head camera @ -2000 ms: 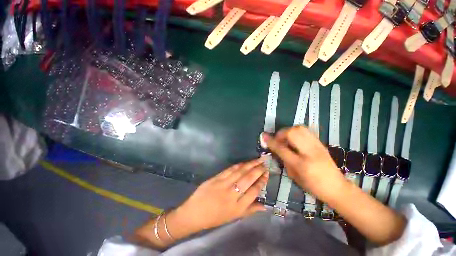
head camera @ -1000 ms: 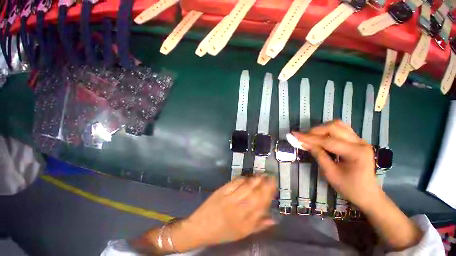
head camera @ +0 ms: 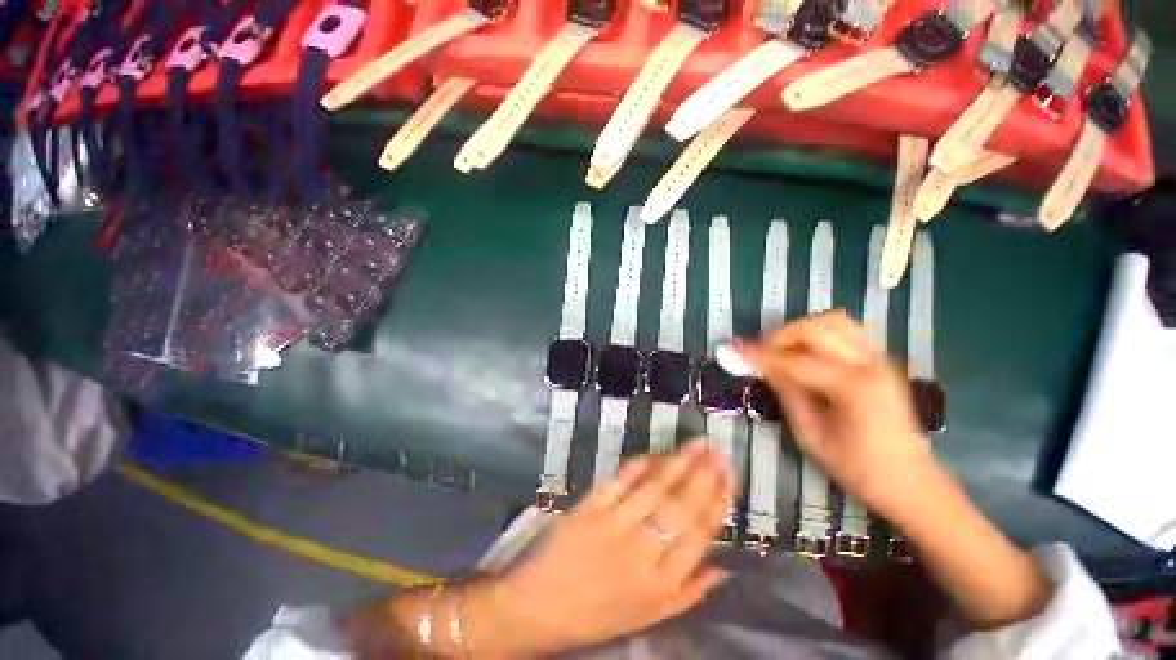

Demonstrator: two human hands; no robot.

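Note:
Several square-faced watches with pale grey-green straps lie side by side on the green bench; the leftmost watch (head camera: 568,366) and the one beside it (head camera: 619,373) show whole dark faces. My right hand (head camera: 832,387) pinches a small white piece (head camera: 735,360) against the face of the fourth watch (head camera: 722,388) from the left and covers parts of the watches behind it. My left hand (head camera: 632,542), with a ring and bracelets, lies flat with fingers together over the lower straps of the middle watches. Whether its fingertips press a strap is unclear.
A red tray (head camera: 1122,155) with watches, beige strap undersides hanging over its edge, spans the back. Navy-strapped watches (head camera: 236,116) are at back left. Clear printed film sheets (head camera: 297,277) lie at left. White paper (head camera: 1122,413) is at right. A person's sleeve (head camera: 52,426) shows far left.
The view has shifted, so the row sits further left in the picture. My right hand with the white piece has moved from the leftmost watch rightward along the row; my left hand has also moved right along it.

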